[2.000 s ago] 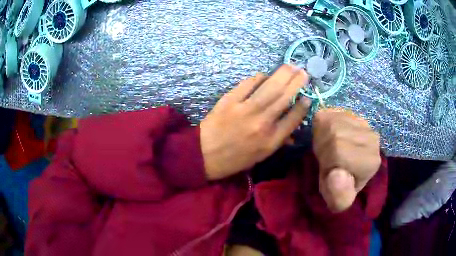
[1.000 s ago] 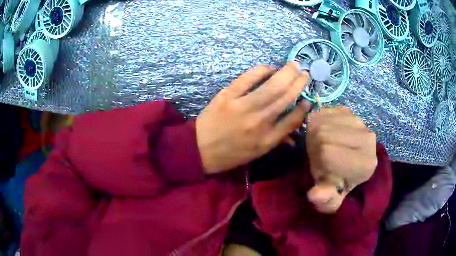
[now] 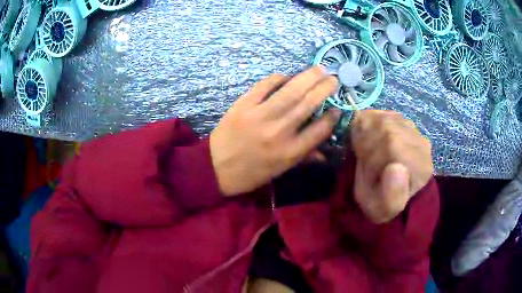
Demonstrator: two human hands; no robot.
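Note:
An open mint-green fan head (image 3: 376, 91) with grey blades round a plain hub lies at the bench edge in front of me. My left hand (image 3: 275, 129) holds its left side and neck, fingertips on the ring near the blades. My right hand (image 3: 390, 163) is a fist just below the ring, closed round something mostly hidden. A thin pale tip (image 3: 351, 102) shows between this fist and the ring's lower rim; I cannot tell what tool it is. The neck (image 3: 345, 123) is partly hidden between my hands.
A second open fan head (image 3: 395, 34) touches the first at its upper right. Fans with spoked grilles (image 3: 466, 67) are piled on the right, and more with dark blue centres (image 3: 33, 94) on the left. A grey sleeve-like shape (image 3: 489, 229) is at the right edge.
The view has shifted a little. My left hand stays on the fan head. My right fist has turned slightly at the neck, and its thumb now points up more.

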